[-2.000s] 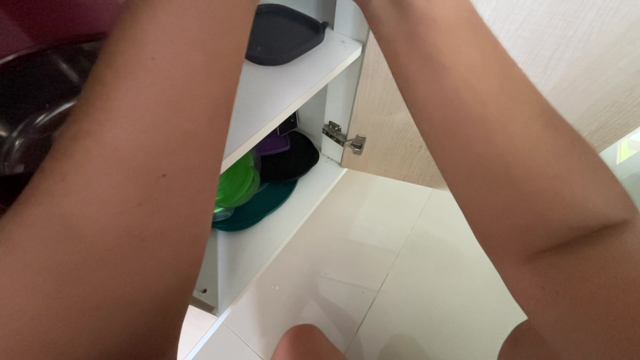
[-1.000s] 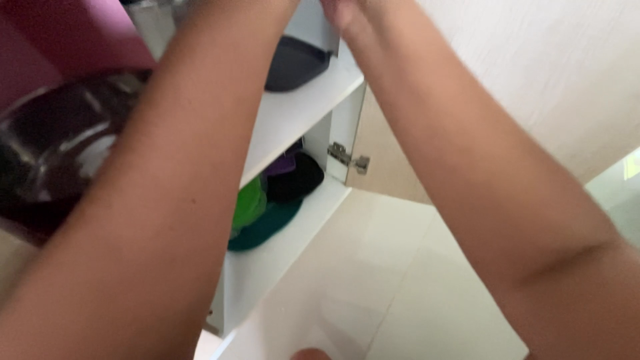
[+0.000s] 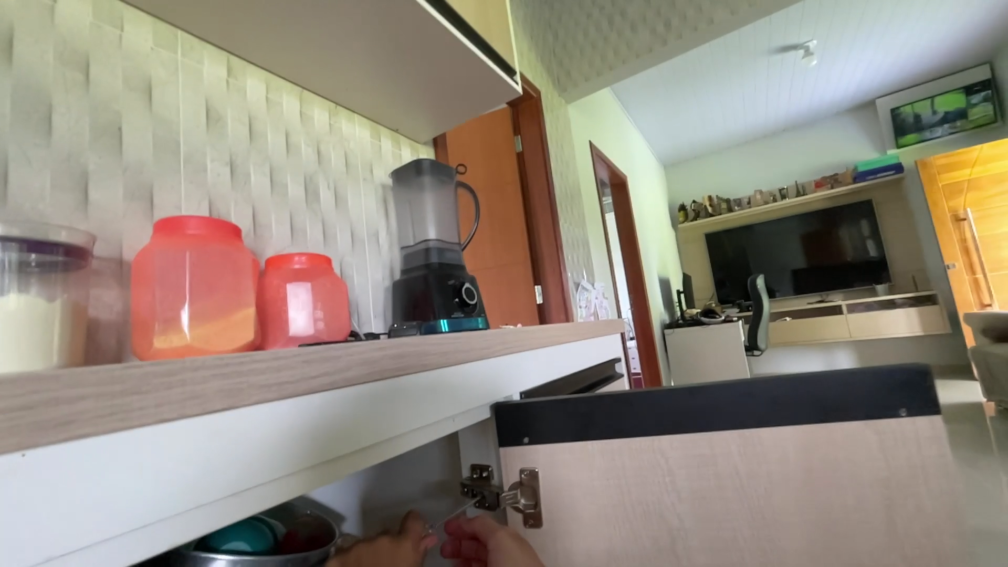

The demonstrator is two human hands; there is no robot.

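Note:
A metal cabinet hinge [image 3: 482,487] joins the cabinet's side panel to the open wood-look door [image 3: 732,488]; its cup plate [image 3: 529,498] is on the door. The thin metal shaft of a screwdriver [image 3: 455,513] slants up to the hinge, its tip at the part on the side panel. My left hand [image 3: 386,547], low inside the cabinet opening, grips the tool at the lower end of the shaft; its handle is hidden. My right hand [image 3: 490,543] is just right of it, fingers curled close under the shaft; whether they touch it is unclear.
Above the hands runs the countertop edge [image 3: 315,383], bearing a blender [image 3: 437,260], two red jars [image 3: 195,291] [image 3: 303,303] and a clear canister [image 3: 43,307]. A metal pot [image 3: 303,561] with a teal item stands inside the cabinet, left of the hands.
The view has swung up from the lower shelves and floor to the countertop and room. Both hands, mostly out of frame before, now show at the upper hinge.

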